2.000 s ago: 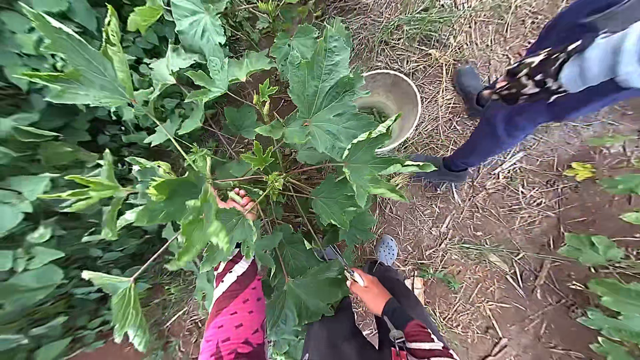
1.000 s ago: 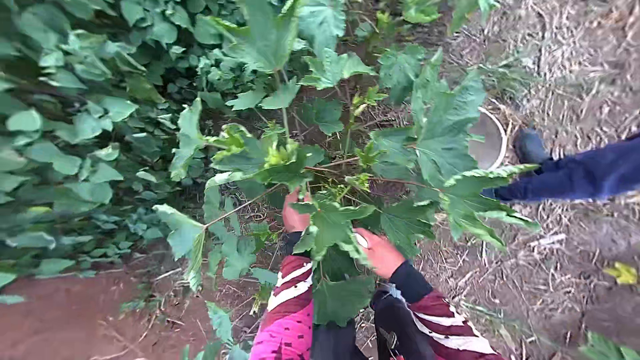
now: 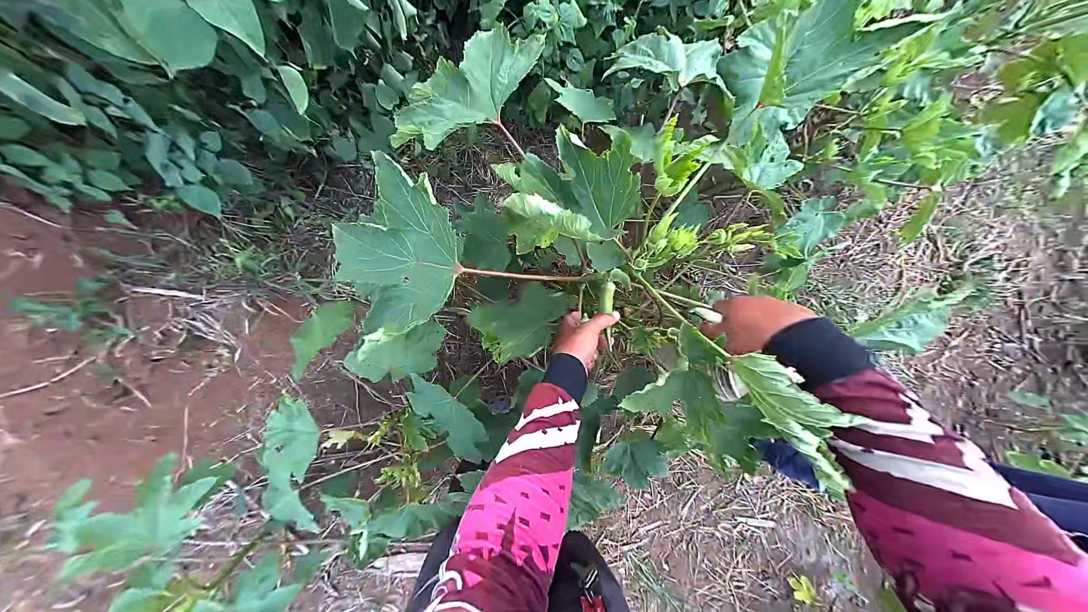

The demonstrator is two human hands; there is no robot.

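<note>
A leafy okra plant [image 3: 654, 255] with broad lobed leaves and light green buds fills the middle of the head view. My left hand [image 3: 583, 337] is closed around a green okra pod [image 3: 607, 297], which stands upright between thumb and fingers among the stems. To its right, my right hand [image 3: 752, 323] is closed at the plant's stems on a small pale thing [image 3: 707, 314], perhaps the end of a tool; the rest is hidden by the hand. A large leaf [image 3: 790, 399] hangs just below my right wrist.
Dense green foliage [image 3: 170, 76] borders the upper left. Bare reddish soil [image 3: 102, 374] lies at left, with dry straw [image 3: 722, 544] on the ground below. Another person's dark blue trouser leg [image 3: 1041, 493] shows at the right edge. More leafy plants stand at upper right and lower left.
The view has shifted strongly. My hands were close together a second ago and are now farther apart, with a pod visible in my left hand. The pale bucket from before is out of view.
</note>
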